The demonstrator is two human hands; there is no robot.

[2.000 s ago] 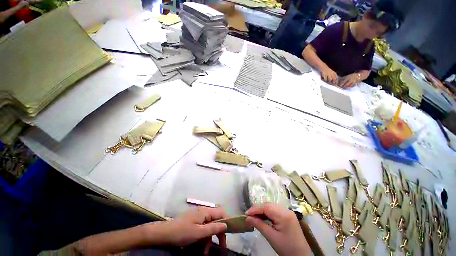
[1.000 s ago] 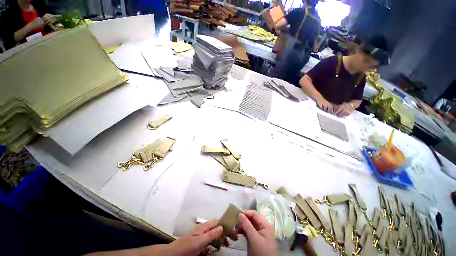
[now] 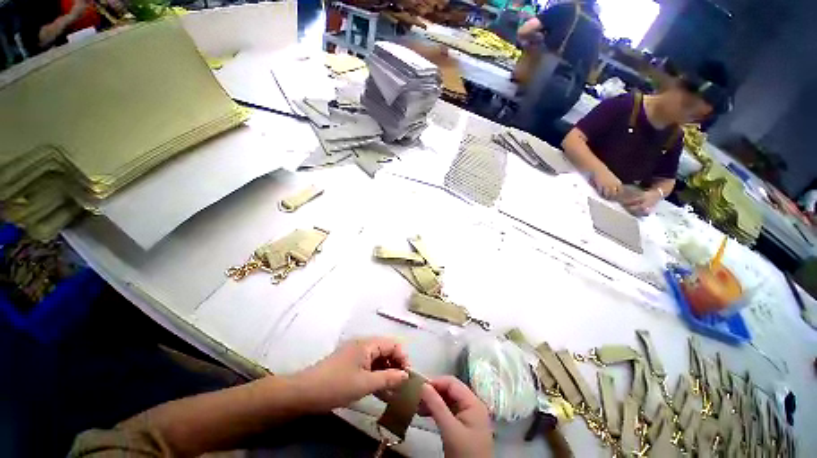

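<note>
A khaki strap tab [image 3: 402, 408] is held between my two hands above the table's near edge, with gold hardware hanging at its lower end. My left hand [image 3: 358, 377] pinches its upper end. My right hand [image 3: 459, 413] grips its right side near the top. A plastic-wrapped whitish-green lump [image 3: 502, 377] sits just right of my right hand. A hammer [image 3: 543, 428] lies right of the lump, partly cut off by the bottom edge. One pink-white strip [image 3: 400, 319] shows on the table beyond my hands.
Tabs with gold hooks lie in a left pile [image 3: 294, 249], a centre group [image 3: 437, 309] and dense rows at right [image 3: 658, 394]. Yellow-khaki panels [image 3: 134, 98] are stacked left. Grey pieces [image 3: 400, 94] stand at the far side. An orange container [image 3: 712, 288] sits in a blue tray [image 3: 727, 327]. A person works across the table.
The tab was level between my hands, then raised; now it slants with its hardware end down and the gold hardware showing. The head view has shifted.
</note>
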